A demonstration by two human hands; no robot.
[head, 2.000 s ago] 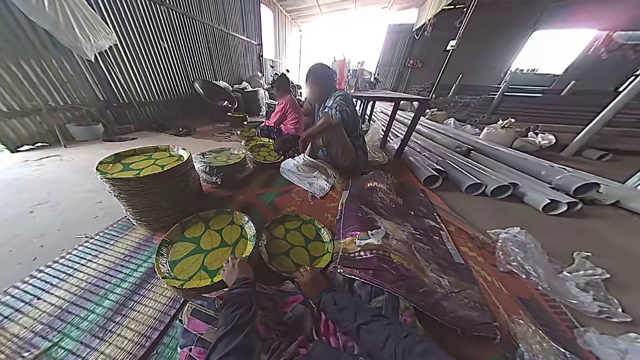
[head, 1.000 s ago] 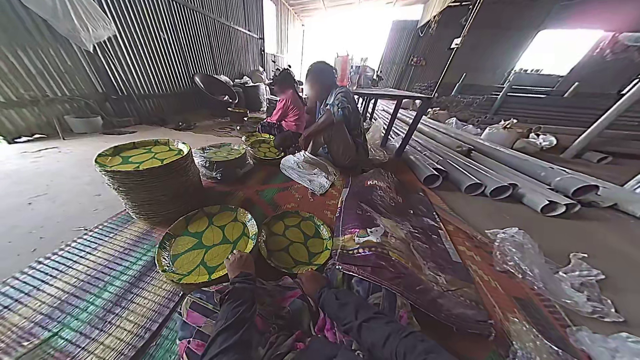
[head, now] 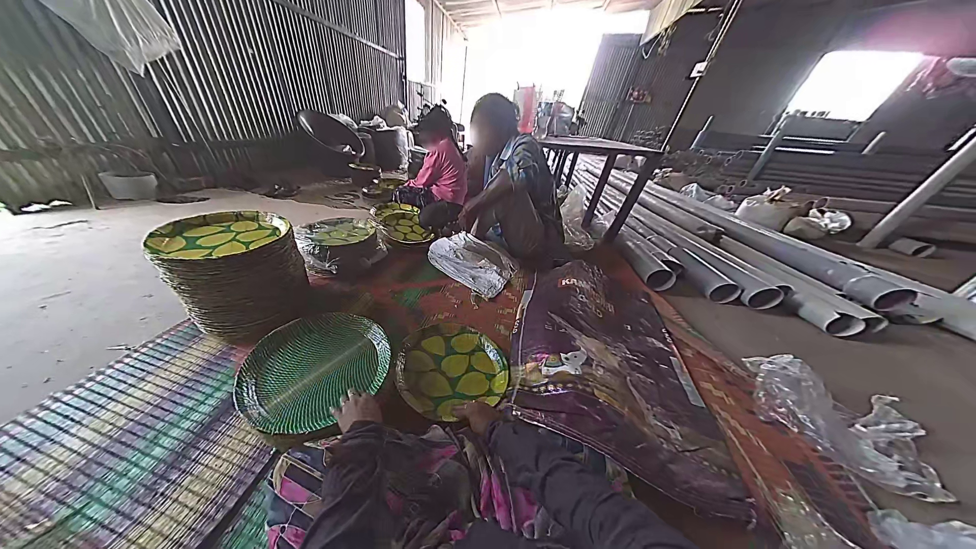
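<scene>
My left hand [head: 357, 410] rests at the lower right rim of a round plate with a shiny green, finely ribbed face [head: 313, 374]; whether its fingers grip it, I cannot tell. My right hand [head: 477, 415] is at the lower rim of a smaller round plate with yellow leaf shapes on green [head: 452, 371]; its grip is unclear too. The two plates lie side by side in front of me, a narrow gap between them. Behind the green plate rises a tall stack of leaf-patterned plates [head: 236, 282]. A plastic-wrapped stack [head: 341, 242] stands to the right of it.
Two people [head: 515, 183] [head: 438, 164] sit on the mat ahead, beside more patterned plates [head: 402, 223] and a white plastic bag [head: 473, 263]. A purple printed sack [head: 610, 366] lies at right. Beyond are grey pipes [head: 762, 229], a table [head: 598, 145] and crumpled clear plastic [head: 831, 419].
The left plate showed yellow leaf shapes before; a green ribbed face shows there now. Both hands remain near the lower rims of the two plates.
</scene>
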